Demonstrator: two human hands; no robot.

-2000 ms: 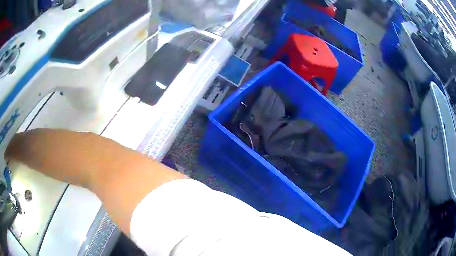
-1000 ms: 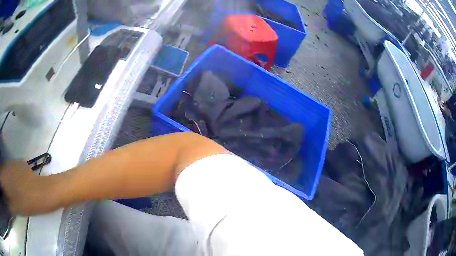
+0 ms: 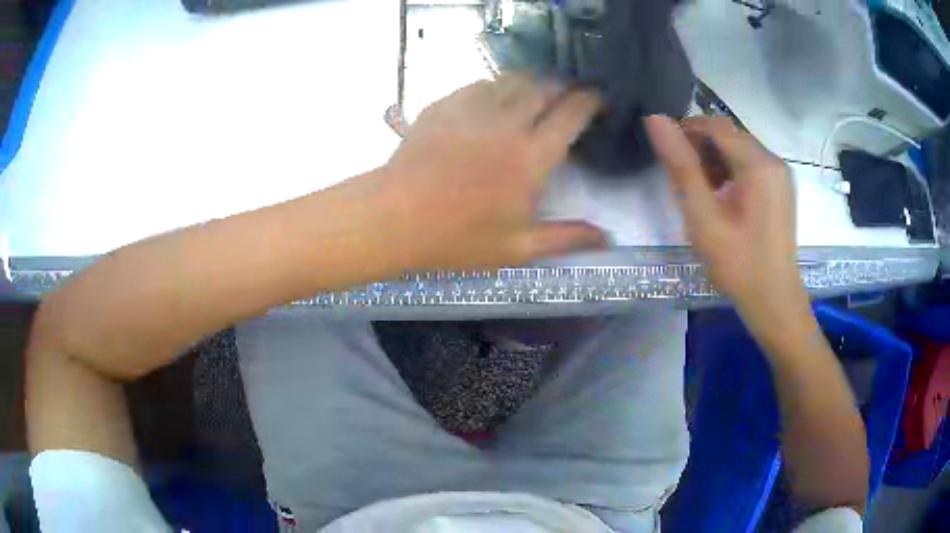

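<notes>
A dark grey cloth [image 3: 646,62], blurred, lies under and in front of the sewing machine parts at the top centre. My left hand [image 3: 474,177] is at its left side, fingertips against the cloth and thumb spread apart below. My right hand [image 3: 745,203] is at its right side, with thumb and fingers bent near the cloth's edge. A dark shape shows between the right fingers, too blurred to name. Blur hides whether either hand grips the cloth. The metal needle plate [image 3: 438,52] shows left of the cloth. The needle area is mostly hidden.
The ruler strip [image 3: 458,286] runs along the white table's front edge [image 3: 135,208]. A black phone-like rectangle [image 3: 877,187] lies at right with a white cable. A blue crate [image 3: 859,359] and a red stool [image 3: 930,396] stand at lower right. Grey-trousered legs are below the table.
The view has swung from the crates on the right to the machine table. Both hands and the dark cloth now show at the machine; only one arm was in view before.
</notes>
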